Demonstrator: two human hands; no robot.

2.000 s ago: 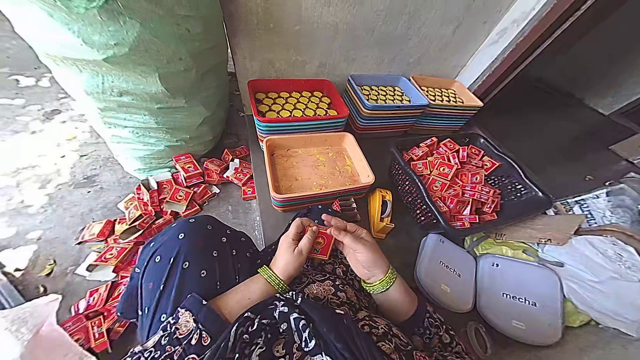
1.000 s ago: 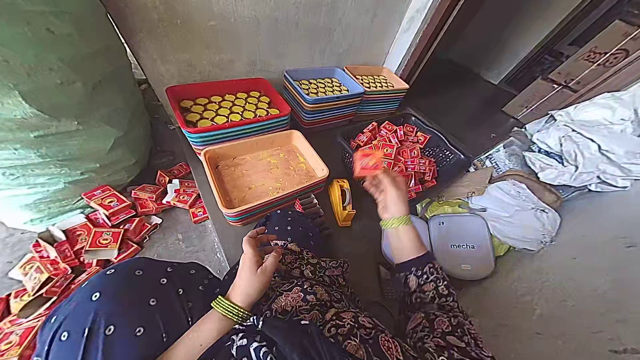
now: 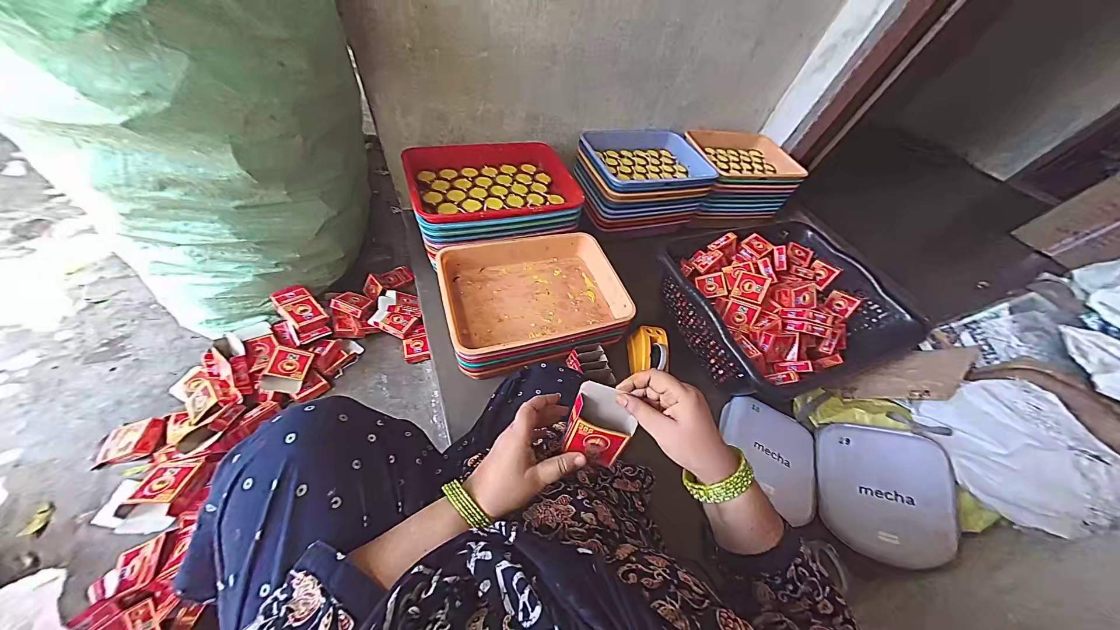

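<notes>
Above my lap is a small red printed cardboard box [image 3: 598, 436], its top open and the pale inside of a flap showing. My left hand [image 3: 522, 455] holds it from the left, thumb on its front. My right hand [image 3: 669, 411] grips the raised flap at its upper right. Just beyond the hands lie a yellow tape dispenser [image 3: 647, 350] and, partly hidden by the box, a few small grey-brown pieces [image 3: 597, 364]. An orange tray [image 3: 535, 293] with yellow residue tops a stack in front of me. To the right, a black plastic basket [image 3: 884, 306] holds a pile of closed red boxes [image 3: 770, 302].
Stacked trays topped by a red one [image 3: 490, 210], a blue one [image 3: 649, 175] and an orange one [image 3: 744, 166] hold yellow-topped round pieces. Many red boxes [image 3: 289, 367] lie on the left floor beside a large green sack [image 3: 210, 157]. Two grey cases [image 3: 888, 494] sit at the right.
My right hand held a red box near the basket one second ago; now it is back beside my left hand. Both hands hold an open box. The view has swung back left.
</notes>
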